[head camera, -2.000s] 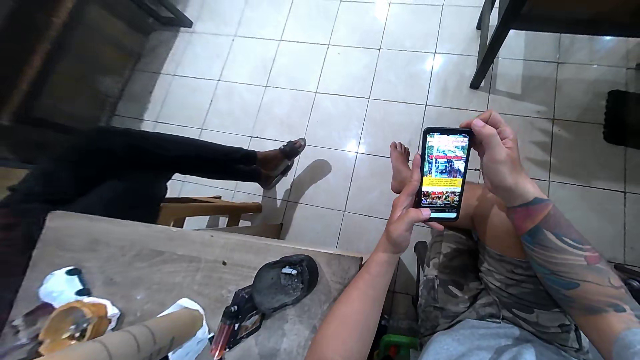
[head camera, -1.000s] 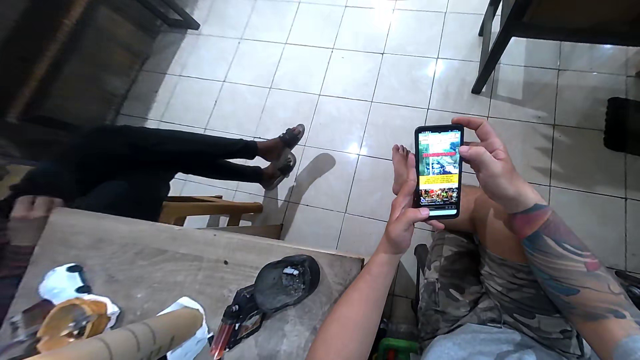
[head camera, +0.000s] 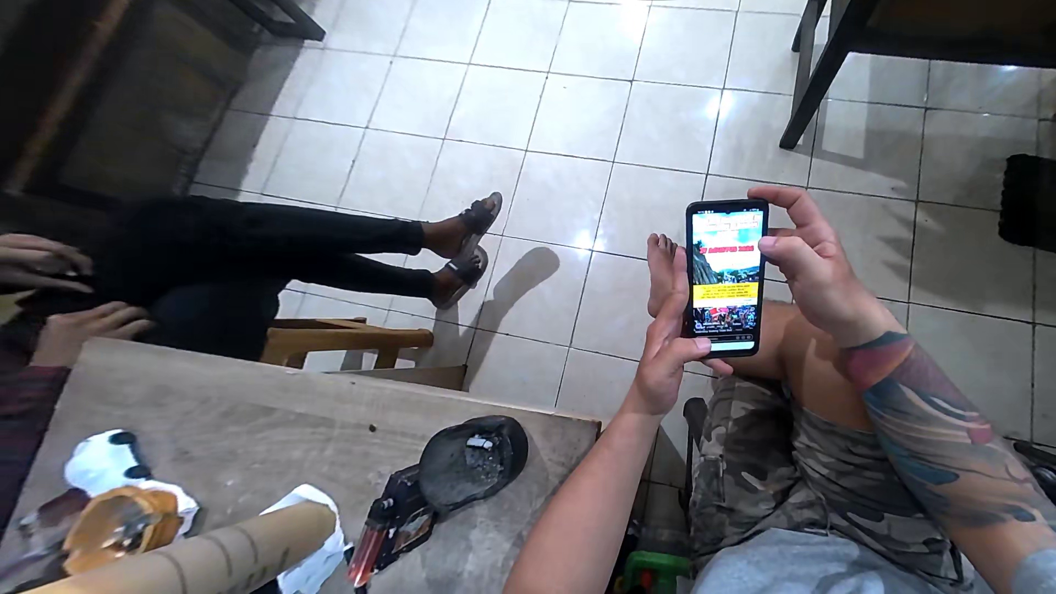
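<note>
A black smartphone (head camera: 726, 276) is held upright between my two hands, its lit screen facing me with coloured pictures and writing. My left hand (head camera: 670, 351) grips the phone's lower left side, the thumb lying over the bottom edge of the screen. At the upper right, my right hand (head camera: 817, 264) has its thumb at the right edge and its index finger at the top corner. Below the phone are my bare leg and camouflage shorts (head camera: 742, 454). One bare foot (head camera: 662, 272) shows just left of the phone.
On the wooden table (head camera: 272, 396) lie a black ashtray (head camera: 472, 462) with ash, a red lighter (head camera: 373, 544), a cardboard tube (head camera: 206, 553) and an orange container (head camera: 124, 528). A seated person in dark trousers (head camera: 289, 239) is at left, near a wooden stool (head camera: 346, 338). Dark furniture legs (head camera: 817, 91) stand upper right.
The other person's hands have come into view at the left, by the table's corner. My right thumb has moved from over the screen to its right edge since one second ago.
</note>
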